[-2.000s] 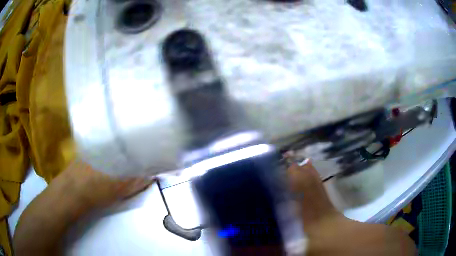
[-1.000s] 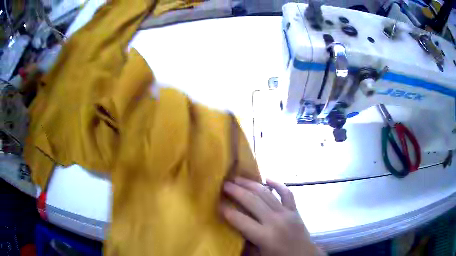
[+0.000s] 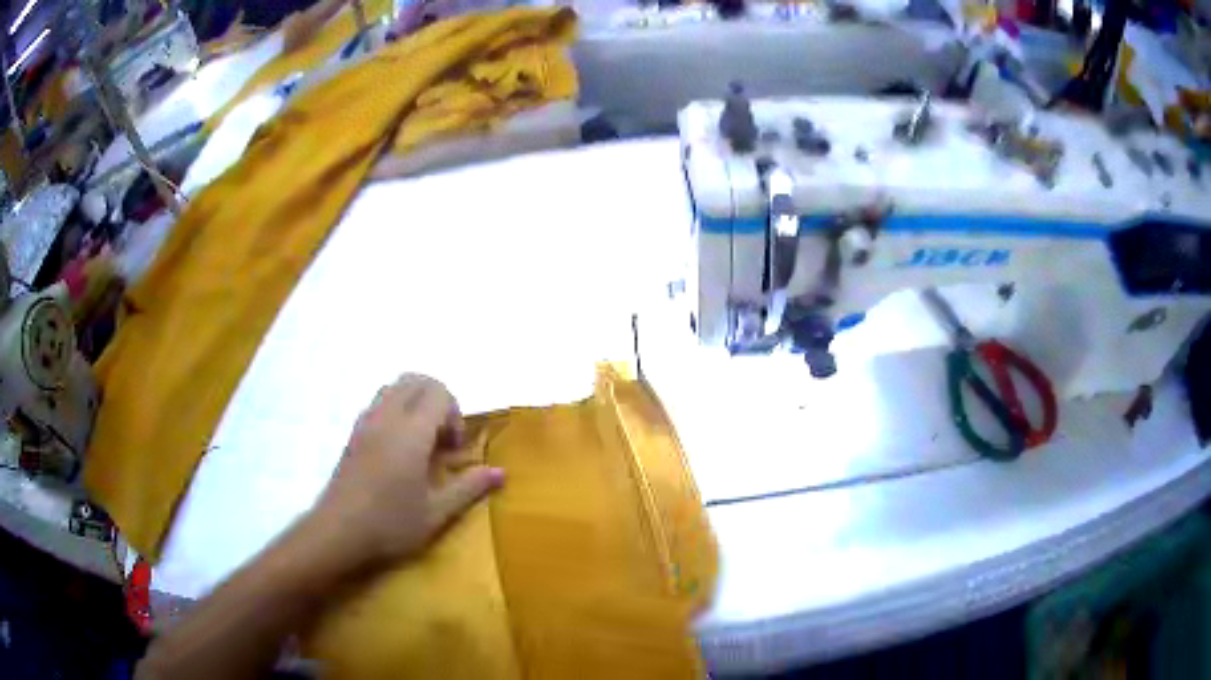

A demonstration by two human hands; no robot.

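A mustard-yellow garment panel (image 3: 565, 531) lies over the front of the white table, left of the sewing machine. A narrow yellow zipper strip (image 3: 643, 478) runs down near its right side, and its top end sticks up past the panel's edge. My left hand (image 3: 405, 465) comes in from the lower left. Its fingers are curled at the panel's upper left edge, with the thumb on the cloth, pinching it. My right hand is not in view. The white JACK machine head (image 3: 916, 226) stands to the right, its presser foot area in glare.
Scissors with green and red handles (image 3: 1003, 399) lie beneath the machine arm. Long yellow cut pieces (image 3: 246, 266) lie along the table's left side, up to the back. Part of another machine (image 3: 47, 345) is at the far left. A blurred green basket (image 3: 1129, 611) is at the lower right.
The view has shifted, bringing in more of the back. The large bunched cloth has given way to a flatter panel with the zipper strip showing. My right hand has left view; my left hand has appeared.
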